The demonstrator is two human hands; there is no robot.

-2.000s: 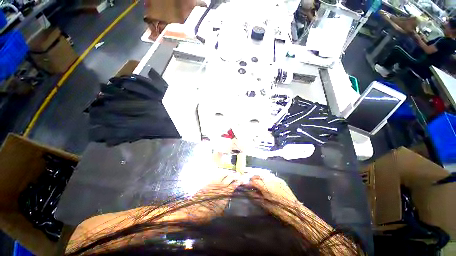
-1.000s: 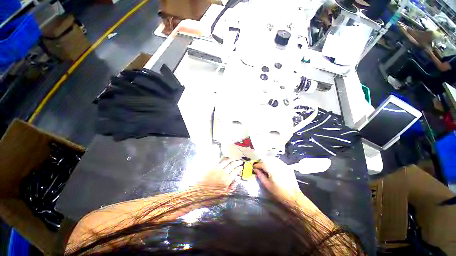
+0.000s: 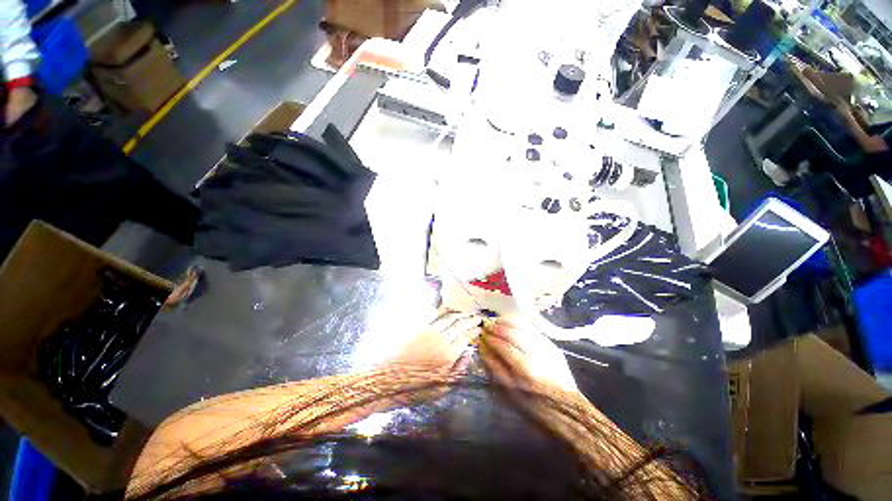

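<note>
The overexposed white sewing machine (image 3: 513, 166) stands in the middle, with a red mark (image 3: 492, 284) low on its head. My left hand (image 3: 440, 342) and my right hand (image 3: 513, 352) meet just below that mark, at the needle area. A small dark bit of fabric shows at the fingertips, with a trace of yellow between the hands. Glare and the fingers hide what each hand holds. A fanned stack of black cut pieces (image 3: 284, 204) lies left of the machine. White-lined black pieces (image 3: 636, 274) lie right of it.
A pale tongue-shaped plate (image 3: 616, 330) lies right of the needle. A control panel (image 3: 768, 250) stands at the right. Open cardboard boxes stand at the left (image 3: 59, 256) and right (image 3: 768, 416). A person in dark trousers (image 3: 78, 176) is at the upper left; a hand touches the table's left edge.
My right hand has closed in against my left, mostly covering the yellow block. A person has appeared at the left. The view has shifted, so the machine sits further right.
</note>
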